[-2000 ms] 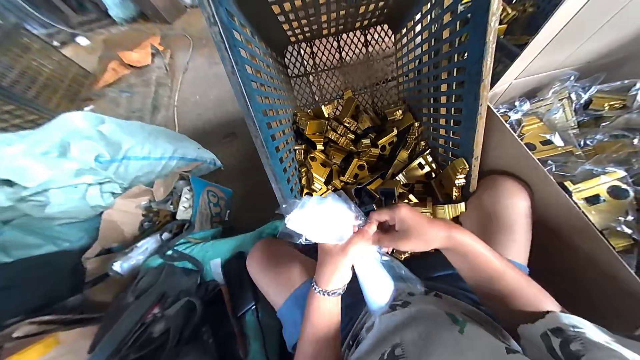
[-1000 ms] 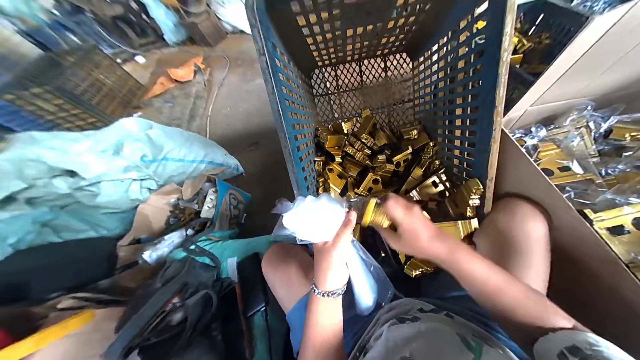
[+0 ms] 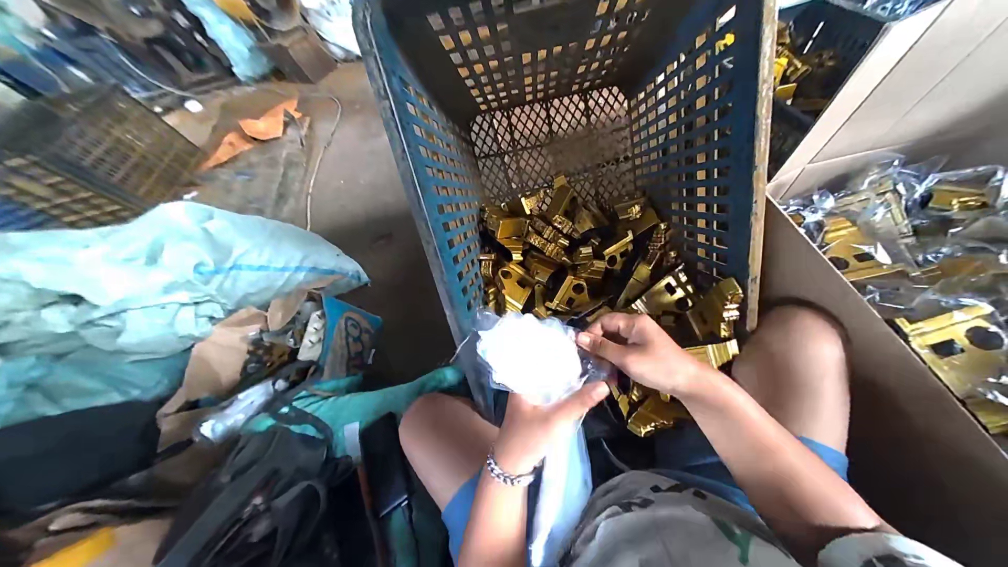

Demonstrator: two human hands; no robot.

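My left hand, with a chain bracelet at its wrist, grips a bunch of clear plastic bags whose white, glaring top spreads above the fist and whose length hangs down over my lap. The thumb and fingertips of my right hand pinch the right edge of the plastic; no metal part shows in them. Just beyond both hands, a heap of gold-coloured metal parts with round holes fills the near end of a tipped blue plastic crate. More gold parts lie under my right wrist.
To the right, a cardboard box holds bagged gold-coloured parts. Another crate with gold parts stands behind it. Pale green sacks, a black bag and a lattice-sided crate are on the left.
A second ago my right hand held a gold part beside the bags; now that hand pinches the plastic and the part no longer shows in it. My left hand keeps its hold on the bags.
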